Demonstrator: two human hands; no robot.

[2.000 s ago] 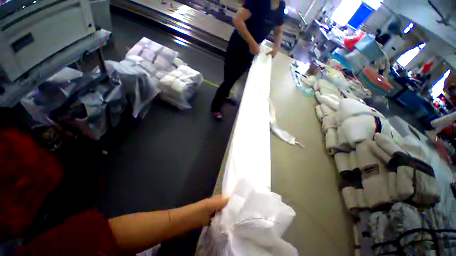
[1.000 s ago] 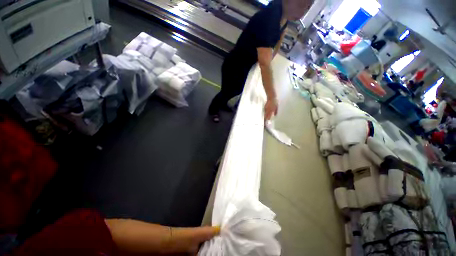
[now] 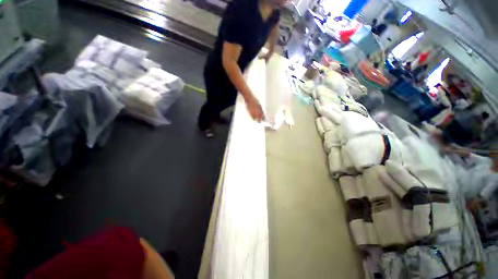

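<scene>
The long white pleated fabric piece [image 3: 243, 190] lies flat along the left side of the beige table [image 3: 297, 201], running from the bottom edge of the picture to the far end. A narrow white fabric strip [image 3: 281, 119] lies beside it on the right, by another person's hand. My left hand is out of the picture; only my red sleeve and a bit of forearm show at the bottom left. My right hand is not in view. The fabric's near end is cut off by the picture's edge.
Another person in dark clothes [image 3: 232, 60] leans over the table's far left side. Cream bundles [image 3: 377, 204] with dark bands are stacked along the table's right side. Bagged white bundles [image 3: 150, 92] stand on the dark floor at left.
My left hand has left the picture, and the fanned fabric end is no longer visible. The view has shifted right. The other person's hand has moved from the far end to the narrow strip.
</scene>
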